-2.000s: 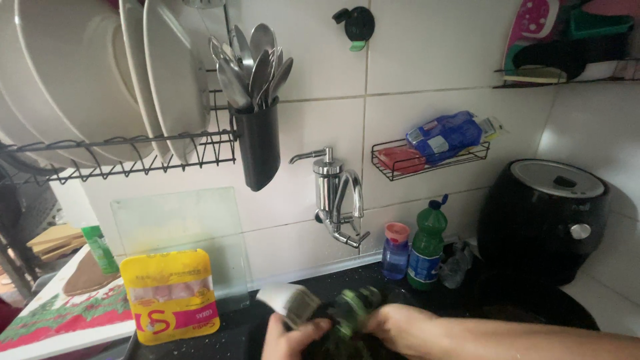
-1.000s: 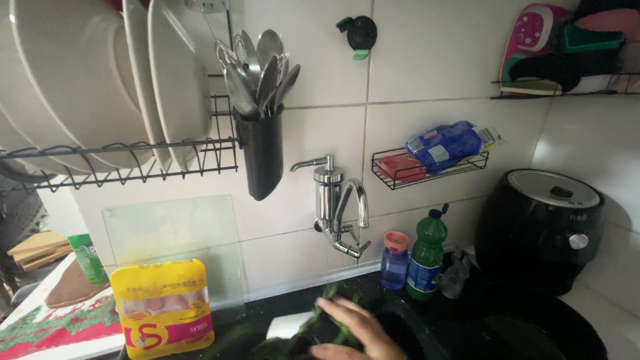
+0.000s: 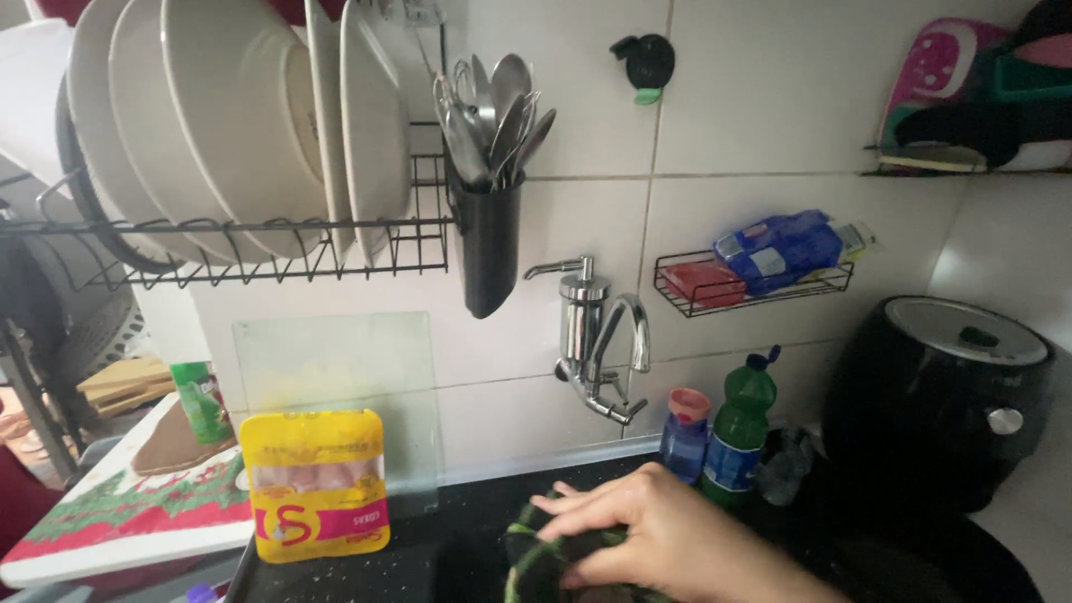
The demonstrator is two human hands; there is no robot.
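Low in the view, just below the chrome wall faucet [image 3: 615,360], is my right hand [image 3: 624,528], its fingers spread and bent over a dark green item [image 3: 536,548] with lighter green edges, too blurred to name surely. Whether the fingers grip it or only touch it does not show. My left hand is out of view. A yellow package of meat [image 3: 318,486] leans upright against a glass board [image 3: 352,360] at the left of the black counter. Right of the faucet stand a green bottle [image 3: 741,435] and a smaller blue bottle with a pink cap [image 3: 687,435].
A wire dish rack [image 3: 385,272] with plates and a black cutlery holder [image 3: 490,251] hangs upper left. A small wire shelf [image 3: 687,310] holds a blue packet [image 3: 783,251]. A black air fryer [image 3: 930,419] stands right, and a white table [image 3: 84,561] with a patterned cloth is at left.
Two seconds ago both my hands were at the green item, with a whitish thing beside them. My left hand and the whitish thing are now out of view.
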